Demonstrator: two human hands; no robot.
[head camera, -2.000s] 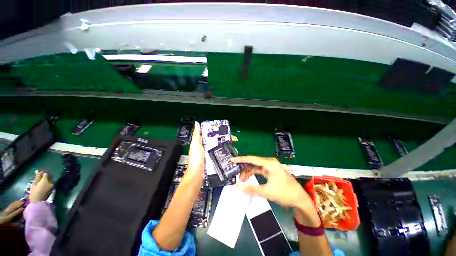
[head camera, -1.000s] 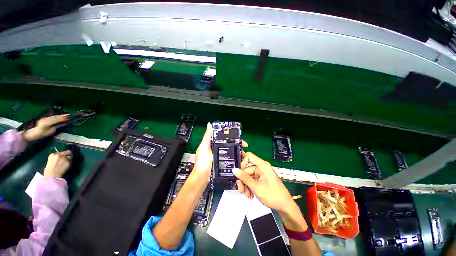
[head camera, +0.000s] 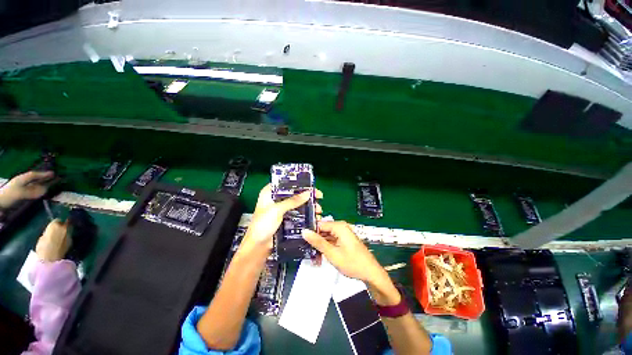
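Observation:
A phone assembly (head camera: 292, 178) is held upright in mid-frame, its boards at the top and a dark battery (head camera: 294, 223) with pale printing in its lower part. My left hand (head camera: 267, 215) grips the phone from the left, with its thumb laid across the front above the battery. My right hand (head camera: 342, 251) is at the lower right edge, its thumb on the battery's lower part and its fingers around the side. Below lie a white backing sheet (head camera: 305, 301) and a strip of black adhesive pads (head camera: 359, 312).
A black tray (head camera: 138, 277) on the left bears one phone assembly. An orange-red box (head camera: 474, 303) of tan strips and a black blister tray (head camera: 530, 298) stand right. Phone assemblies lie along the green belt (head camera: 416, 201). Another person's hands (head camera: 53, 240) are at far left. A metal shelf edge spans above.
The battery, tilted and lifted at first, lies flat in the phone. My left thumb has moved across the phone's front. My right thumb stays on the battery's lower part.

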